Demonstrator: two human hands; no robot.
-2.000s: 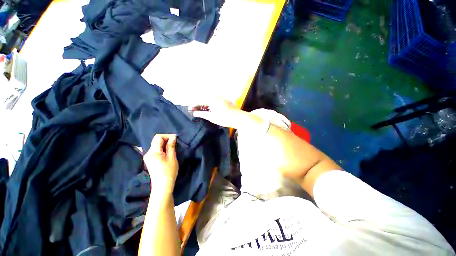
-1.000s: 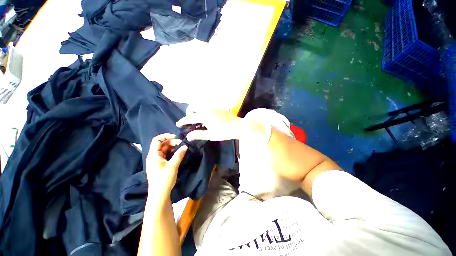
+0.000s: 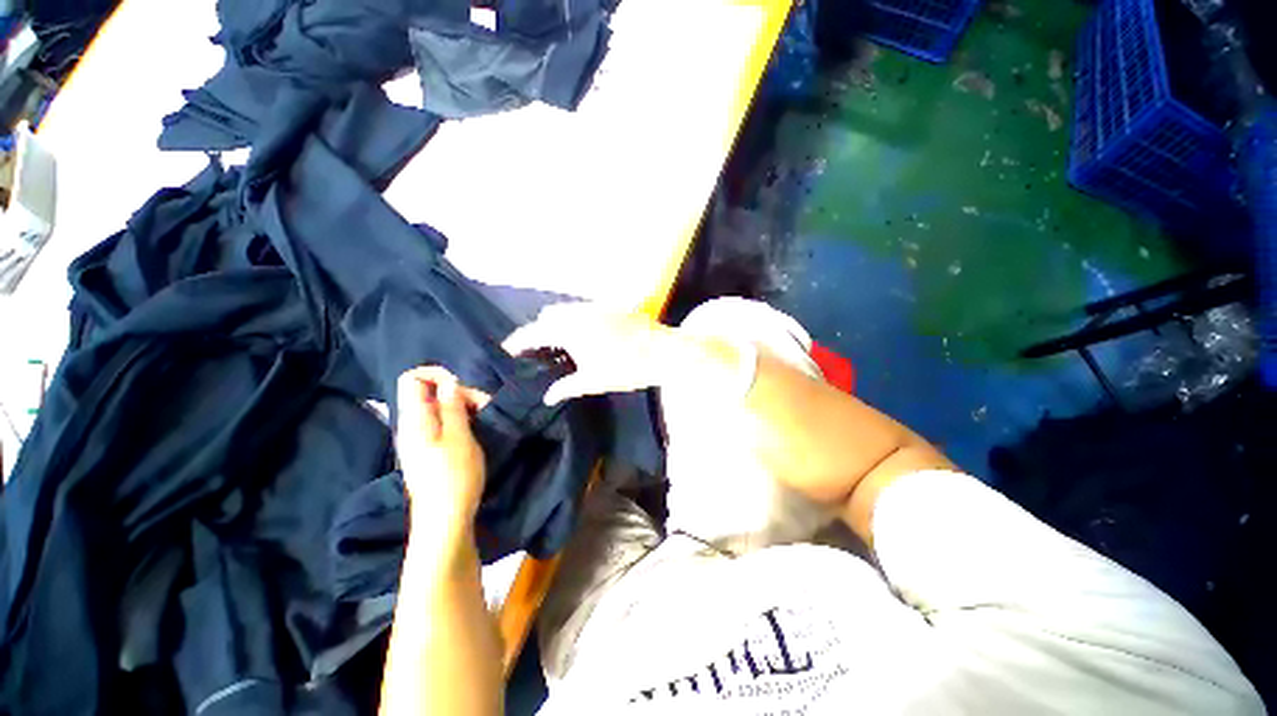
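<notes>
A dark navy garment (image 3: pixel 168 378) lies heaped over the near left of the table, and part of it drapes over the table's edge. My left hand (image 3: pixel 440 434) is at the garment's folded end, fingertips pinched on the cloth. My right hand (image 3: pixel 595 353) is just to the right of it, palm down over the same cloth, with fingers bent and thumb apart. A small dark, reddish thing (image 3: pixel 557 362) shows under its fingers, mostly hidden; I cannot tell its shape.
The white table has a yellow-orange edge (image 3: pixel 731 133). A second dark pile with a grey patch (image 3: pixel 469 70) lies farther up. A white basket (image 3: pixel 28 203) stands far left. Blue crates (image 3: pixel 1141 133), a dark metal stand (image 3: pixel 1148 315) and a red thing (image 3: pixel 833 367) are on the right.
My right hand has come down and in over the cloth beside my left hand. My left hand pinched the folded end near the right fingers a second ago and is now slightly farther left.
</notes>
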